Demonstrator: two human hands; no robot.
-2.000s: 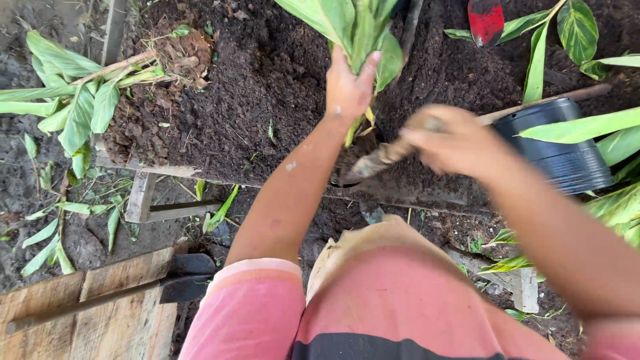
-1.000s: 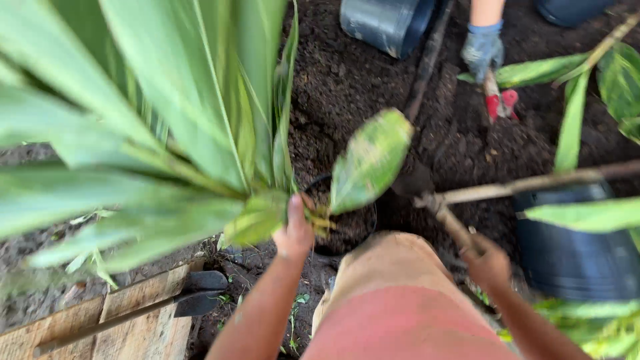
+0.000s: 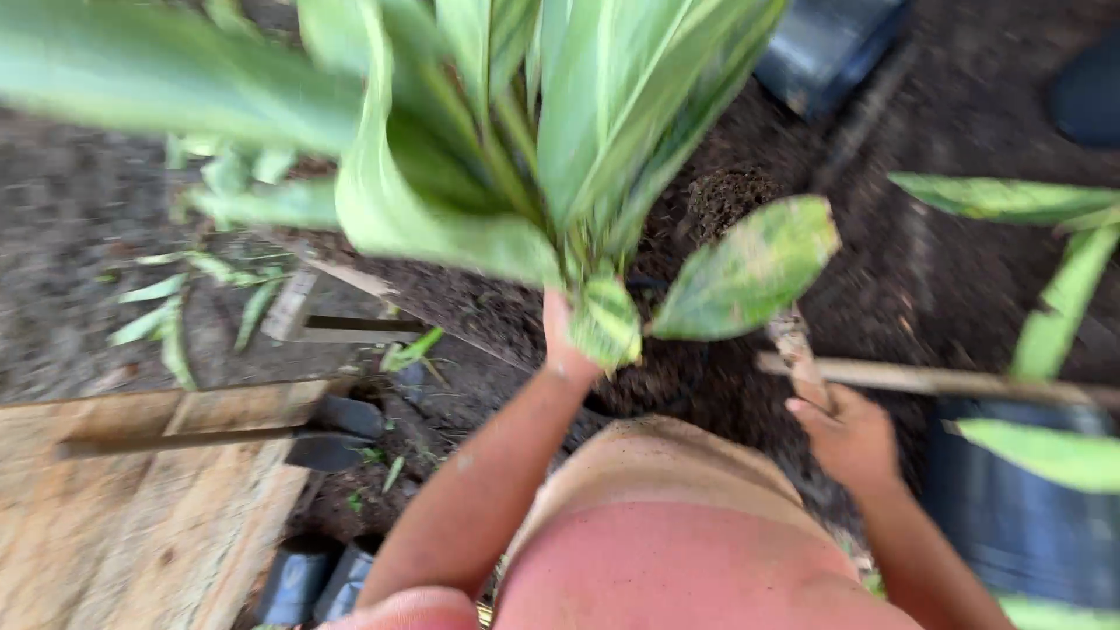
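Note:
A large leafy plant with green, pale-streaked leaves fills the upper middle of the head view. My left hand is closed round the base of its stems, partly behind a small leaf. Below the stems is a dark pot filled with soil, close to my body. My right hand grips the wooden handle of a hand tool, whose tip is hidden in or against the dark soil right of the pot. A yellowing leaf leans out between the pot and the tool.
A wooden stick lies on the soil at right, above a large black pot. Another black pot lies at the top. Left are wooden boards, a metal tool head, small black pots and a wooden frame.
The plant has been raised and now stands over a soil-filled pot near my body. A gloved hand with red-handled cutters, seen at upper right one second ago, is out of view.

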